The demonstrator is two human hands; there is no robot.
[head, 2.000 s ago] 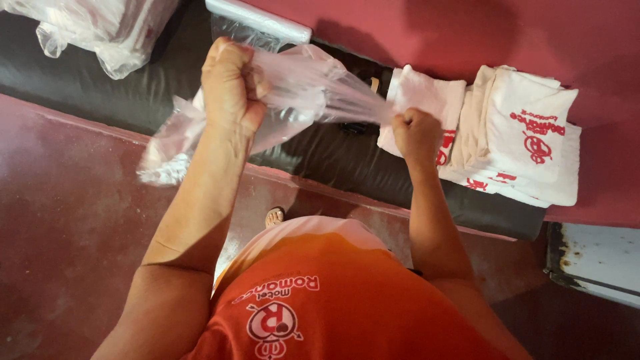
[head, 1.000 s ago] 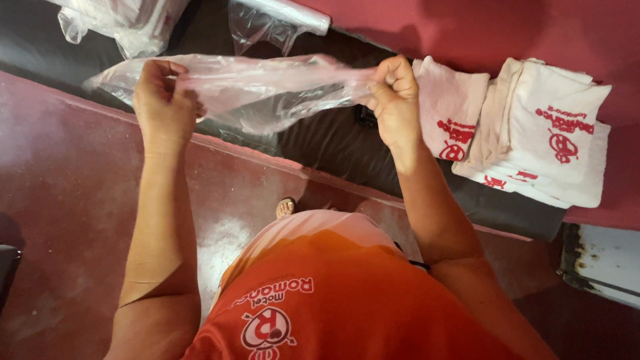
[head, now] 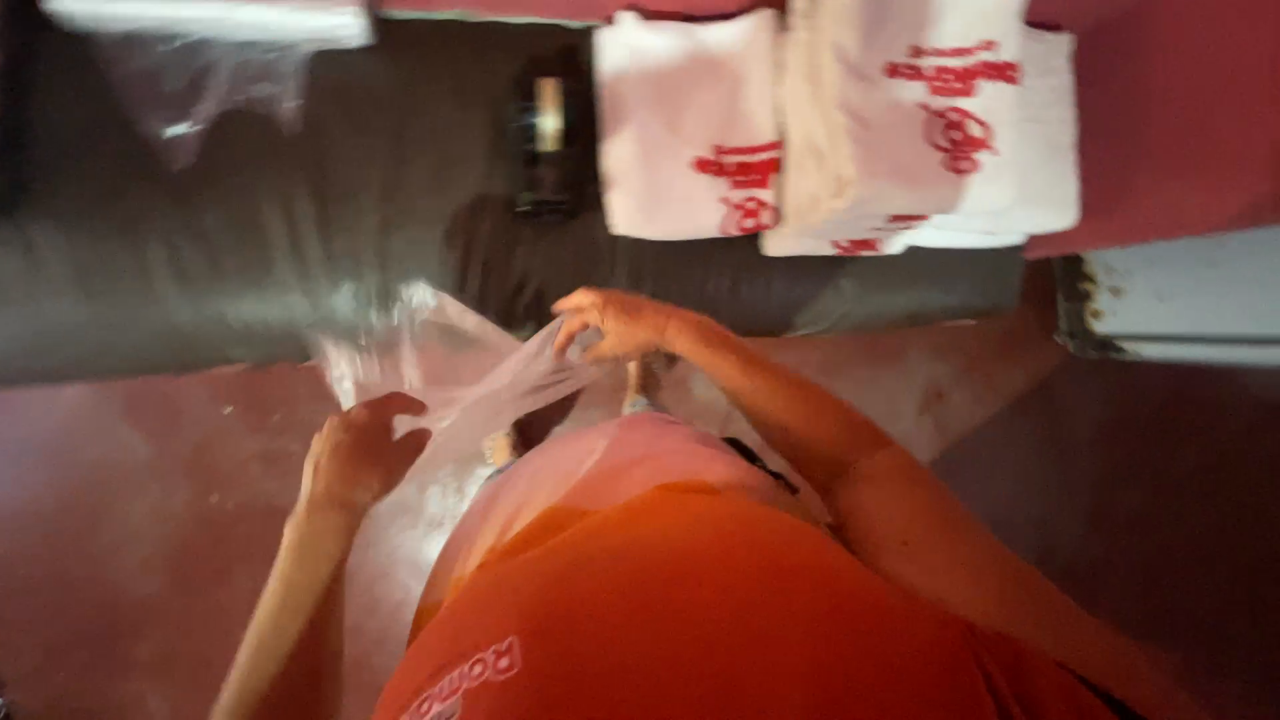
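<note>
A clear plastic bag (head: 460,365) hangs spread between my two hands, in front of my body and over the edge of a dark padded bench. My right hand (head: 615,325) holds the bag's upper right part between thumb and fingers. At the bag's lower left is my left hand (head: 365,445), its thumb and fingers curved apart; blur hides whether it grips the film. Beyond my right hand, folded white towels (head: 690,130) with red printing lie on the bench, with a beige folded cloth (head: 815,120) among them.
The dark bench (head: 400,200) runs along a red wall. A roll of clear plastic (head: 220,22) lies at its upper left, with a loose end of film hanging from it. A small dark object (head: 548,140) sits left of the towels. A worn white metal item (head: 1190,295) stands at the right.
Both hands have come down closer to my body with the plastic bag, which was stretched out over the bench before. The view has shifted to the right.
</note>
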